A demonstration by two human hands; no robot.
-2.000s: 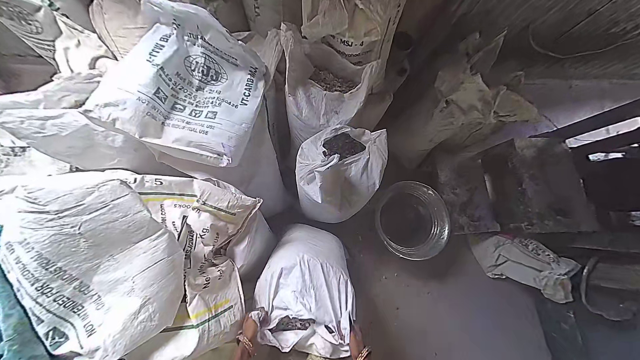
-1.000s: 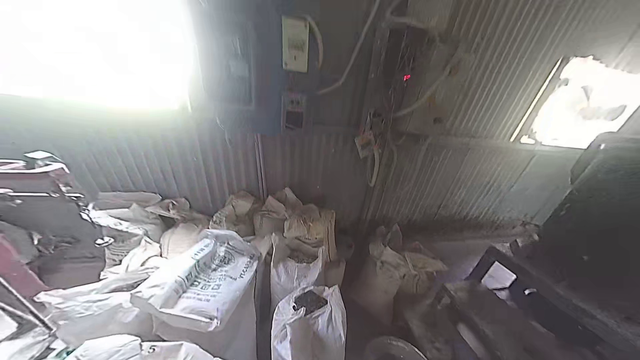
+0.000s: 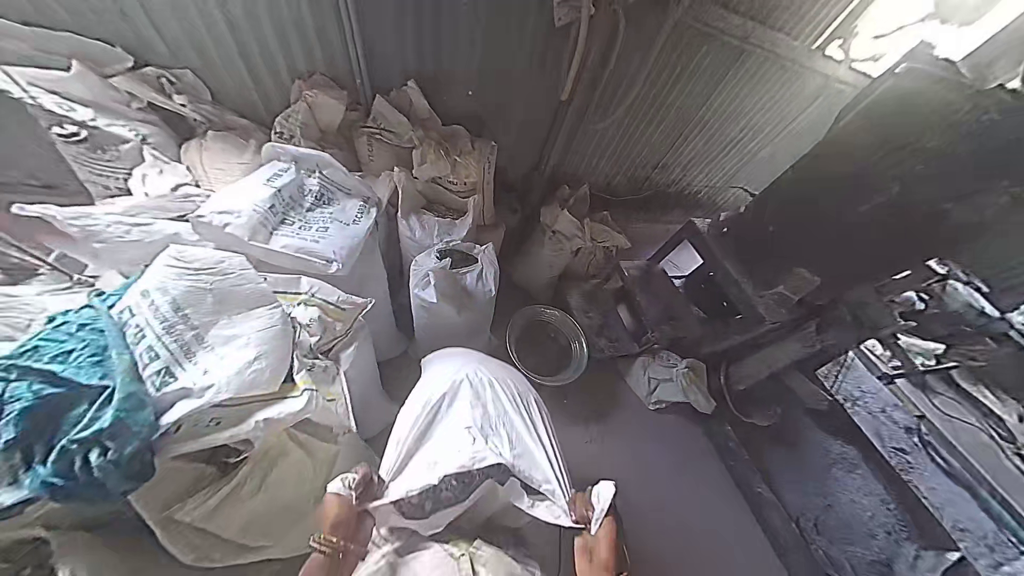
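A white woven sack (image 3: 480, 408) leans toward me at the bottom centre, its mouth spread and dark grey material showing inside. My left hand (image 3: 356, 490) is closed on the left edge of the mouth, with bangles at the wrist. On the right edge my right hand (image 3: 590, 506) grips the cloth, a white end sticking out of the fist. Just beyond stands an open white sack (image 3: 454, 300) with dark contents. A round metal basin (image 3: 582, 344) lies on the floor to its right.
Printed sacks (image 3: 212, 328) are piled at left beside a teal plastic sheet (image 3: 72, 400). More sacks (image 3: 388, 140) line the corrugated metal wall (image 3: 232, 56). At right are a dark metal frame (image 3: 696, 272), a crumpled white bag (image 3: 670, 380) and a floor ledge (image 3: 748, 488).
The view has swung up to the wall and back down. Both hands, out of view one second ago, are at the sack's mouth, which they also held two seconds ago.
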